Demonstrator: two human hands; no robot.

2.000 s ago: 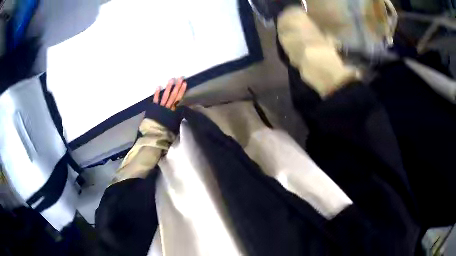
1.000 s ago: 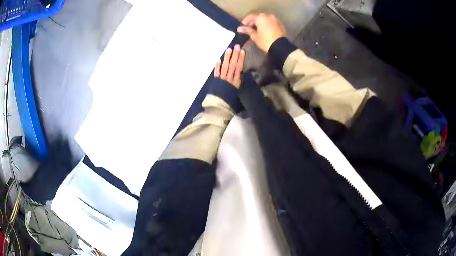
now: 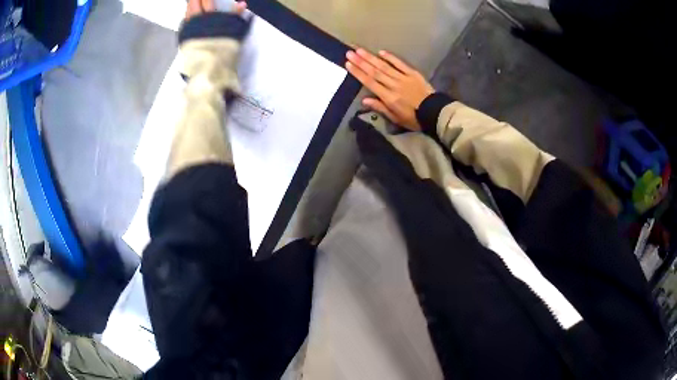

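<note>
A white garment panel with a dark band along its edges lies flat on the grey table. My right hand lies with fingers apart on the band's corner, palm down. My left hand is at the top edge of the picture, partly cut off, at the far part of the panel; only some fingers show, and what is under them cannot be seen. My left sleeve covers part of the panel. No iron shows.
A curved blue bar and a blue basket are at the left. White cloth hangs at the lower left. A blue object with green parts is at the far right. The grey-beige table cover continues beyond the band.
My left hand has moved from the band's corner up and away to the panel's far side. My right hand, earlier pinching at the corner, now lies flatter on it.
</note>
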